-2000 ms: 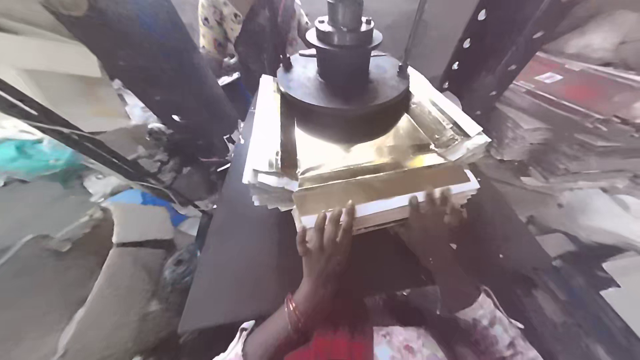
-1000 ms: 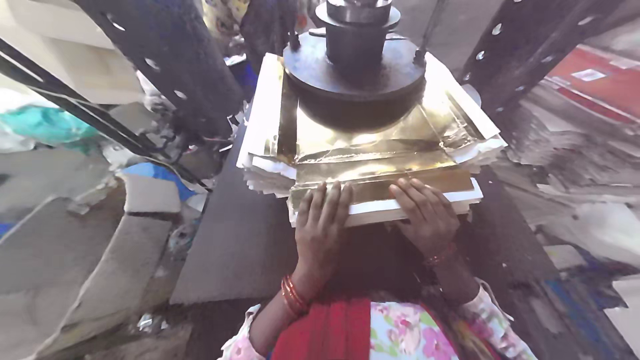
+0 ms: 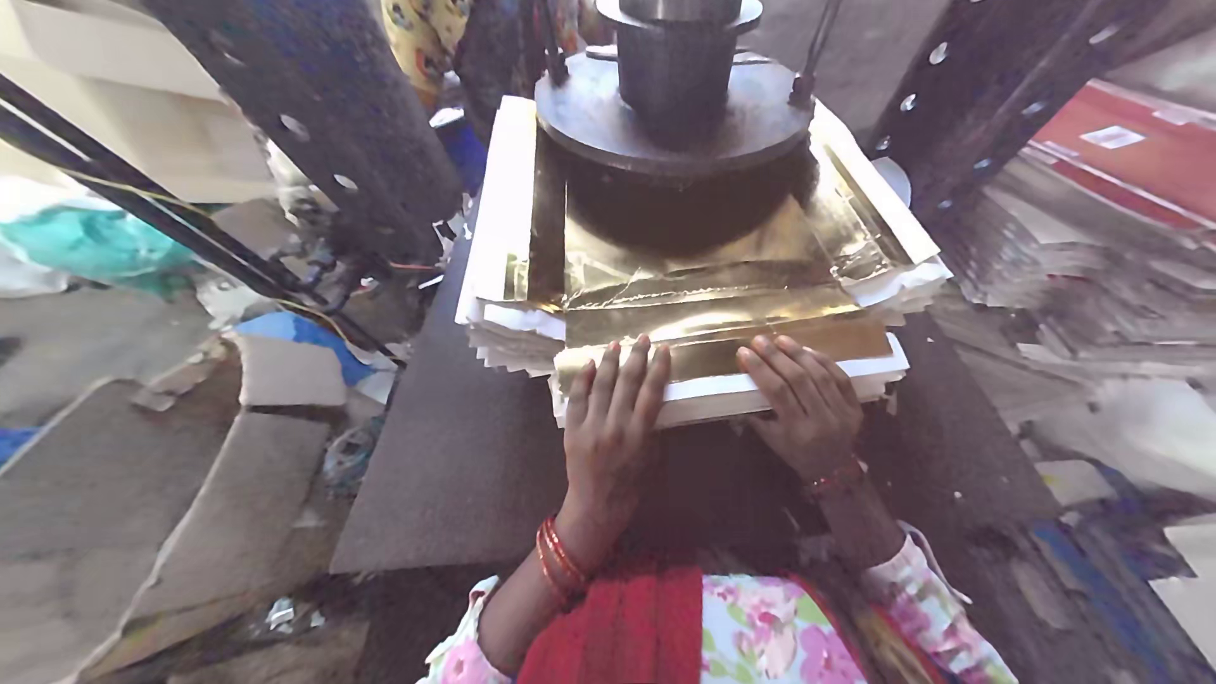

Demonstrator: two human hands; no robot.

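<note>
A stack of white sheets topped with shiny gold foil sheet (image 3: 703,275) lies on the dark metal press table (image 3: 446,456). Above its rear part is the round metal press plate (image 3: 679,114) on a thick ram (image 3: 674,76); whether it touches the foil cannot be told. My left hand (image 3: 613,418) rests with its fingers over the left part of the stack's near edge. My right hand (image 3: 807,408) lies the same way on the right part of that edge, fingers on the foil. Whether either hand grips the sheets is not clear; the thumbs are mostly hidden.
Perforated steel uprights stand at the left (image 3: 323,123) and right (image 3: 936,85) of the press. Cardboard (image 3: 275,456) and a teal plastic bag (image 3: 95,237) are on the left. Stacked sheets with a red top (image 3: 1140,152) sit on the right. Patterned cloth (image 3: 423,43) shows behind the press.
Both hands stay at the stack's near edge. My right hand's fingers have come to lie further over the top of the foil than two seconds ago. The view has shifted somewhat.
</note>
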